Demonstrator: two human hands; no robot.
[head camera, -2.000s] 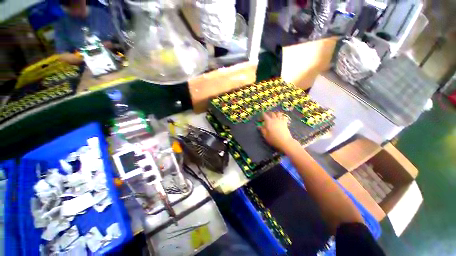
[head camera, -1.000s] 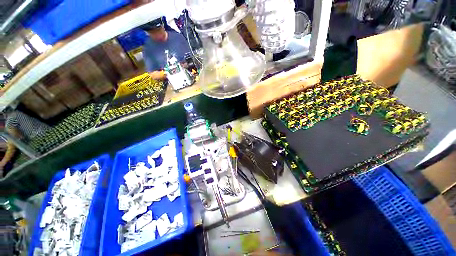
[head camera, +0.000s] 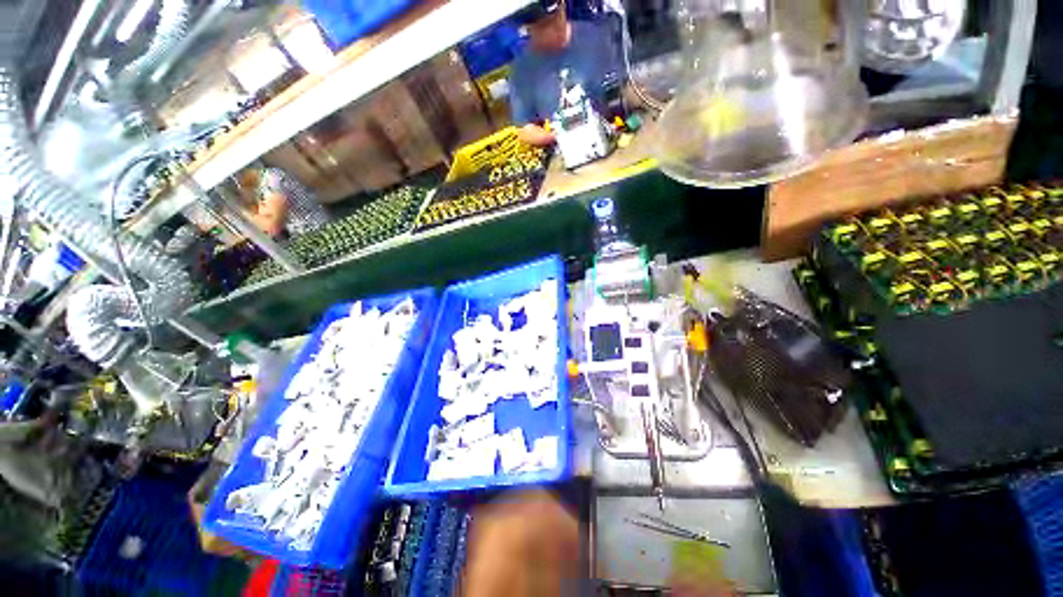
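Note:
My left hand (head camera: 525, 546), as it seems from its place, is a skin-coloured blur cut off by the bottom edge, below the right-hand blue bin and left of the work plate; its fingers and anything in them cannot be made out. My right hand is not in view. The soldering machine (head camera: 624, 362) stands upright, its slim iron (head camera: 655, 461) pointing down to the pale work plate (head camera: 618, 539). Thin metal sticks (head camera: 676, 531) and a yellow-green patch (head camera: 699, 566) lie on the plate. White plastic housings (head camera: 495, 350) fill much of the right-hand blue bin (head camera: 564, 408).
A second blue bin (head camera: 222, 519) of white housings is at left. A dark fan-like box (head camera: 783, 367) stands right of the machine. Black foam sheets (head camera: 968, 373) carry circuit boards at far right. A clear hood (head camera: 758, 117) hangs above. A person (head camera: 565, 70) sits opposite.
The view has swung left, so bins and machine sit further right in the picture. My right hand, earlier on the board stack, is gone from view. A blurred hand has appeared at the bottom.

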